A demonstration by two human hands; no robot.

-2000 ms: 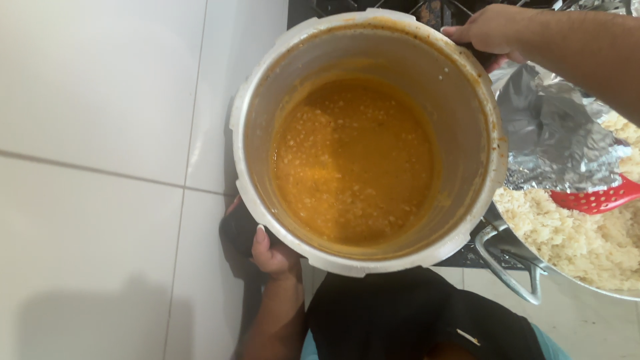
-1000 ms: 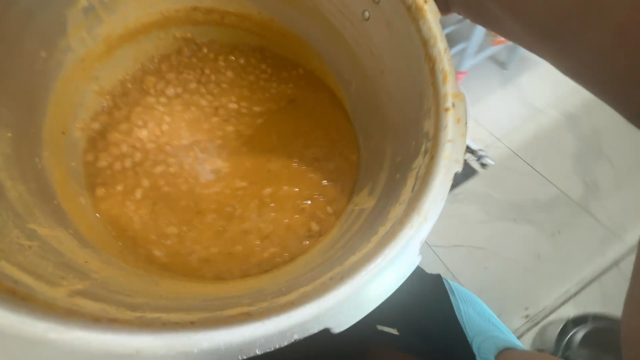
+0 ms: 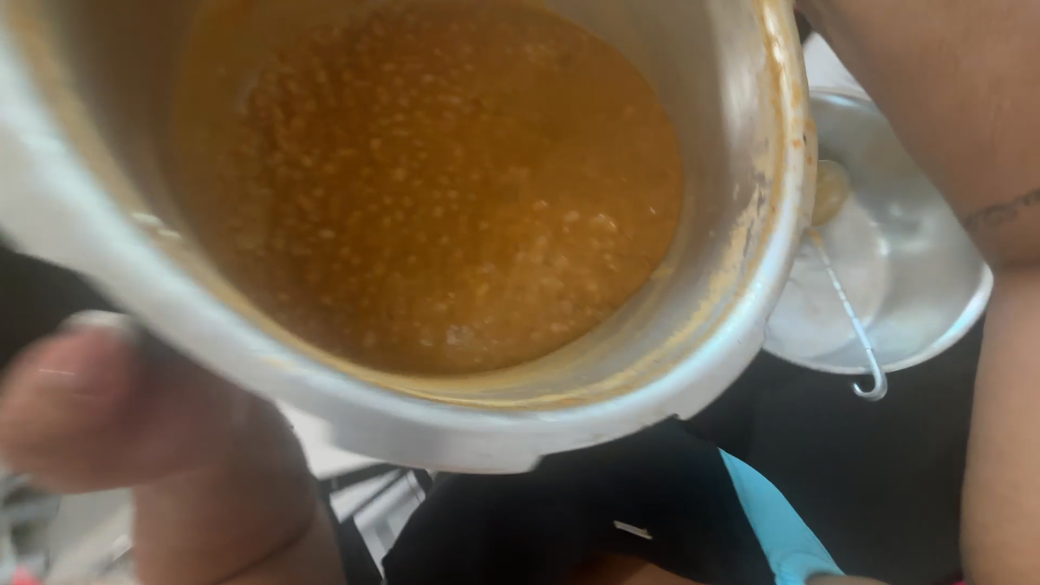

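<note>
A large, deep aluminium pot [image 3: 487, 431] fills much of the head view. It is tilted and holds an orange-brown stew [image 3: 455, 195] with many small pale grains or beans. Splashes of the stew coat its inner wall and rim. At the lower left, my left hand [image 3: 154, 414] grips the pot's dark side handle, thumb uppermost and blurred. My right arm comes down along the right edge; the hand itself is beyond the top of the view, near the pot's far side.
Right of the pot, partly behind it, is a wide metal vessel [image 3: 934, 325] with a hook-ended ladle [image 3: 853, 325] in it. Dark clothing with a light blue edge shows below. Blurred objects lie at the lower left.
The pot now appears much closer and more tilted. The view has swung away from the rice pan, foil and red spoon; the metal vessel with the ladle has come into sight.
</note>
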